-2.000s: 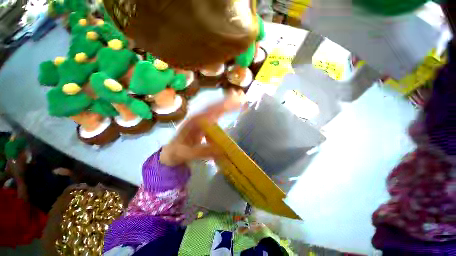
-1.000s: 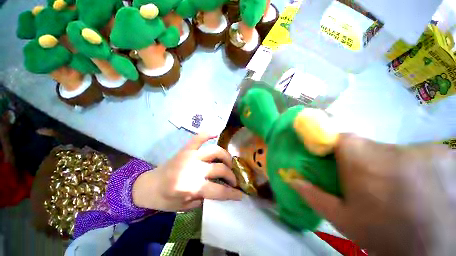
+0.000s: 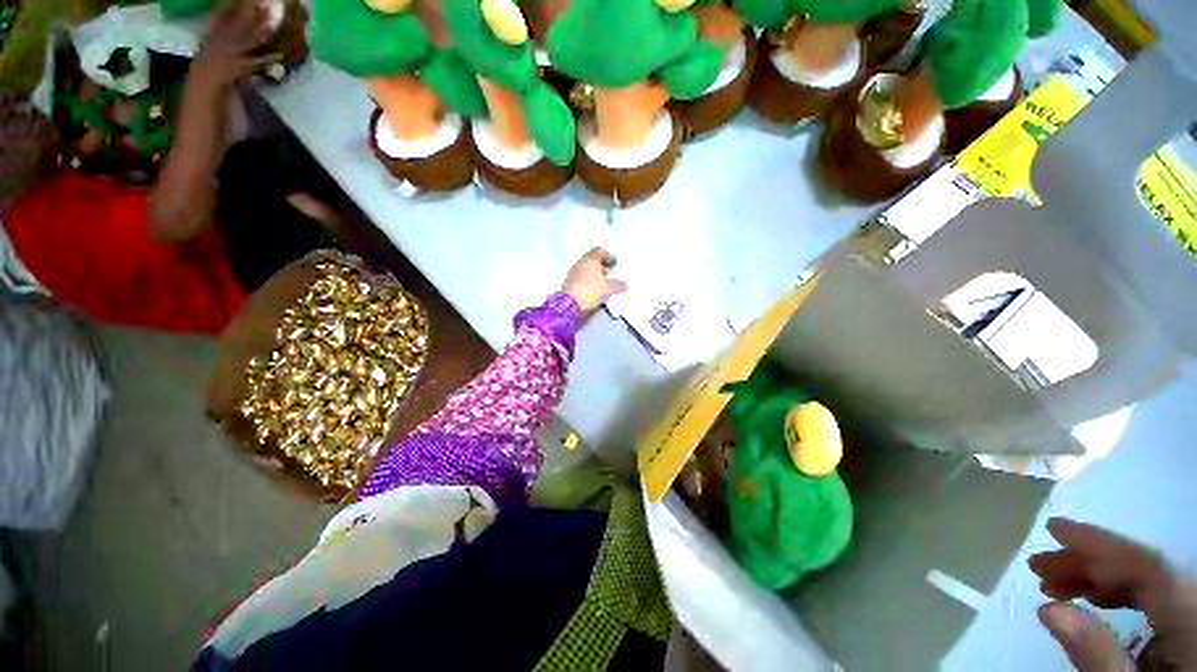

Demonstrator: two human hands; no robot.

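Observation:
An unclosed gift box [image 3: 906, 361], grey inside with a yellow outer edge, stands at the table's near edge. A plush tree toy [image 3: 788, 505] with a green top and yellow knob is inside it; its lower part is hidden. My left hand [image 3: 593, 281] is left of the box, its fingertips at the edge of a small stack of white insert cards [image 3: 667, 318]; whether it grips a card I cannot tell. My right hand [image 3: 1109, 591] is at the lower right edge of the picture, partly cut off, off the box, fingers apart and empty.
Rows of plush tree toys [image 3: 628, 138] stand along the back. A carton of gold pieces [image 3: 335, 374] is on the floor at left. Another person in red [image 3: 118, 250] is at upper left. A yellow printed blank [image 3: 1030, 138] lies beyond the box.
The plush toy, earlier in my right hand, now sits in the box. My right hand has let go and moved right. My left hand has moved off the box to the cards.

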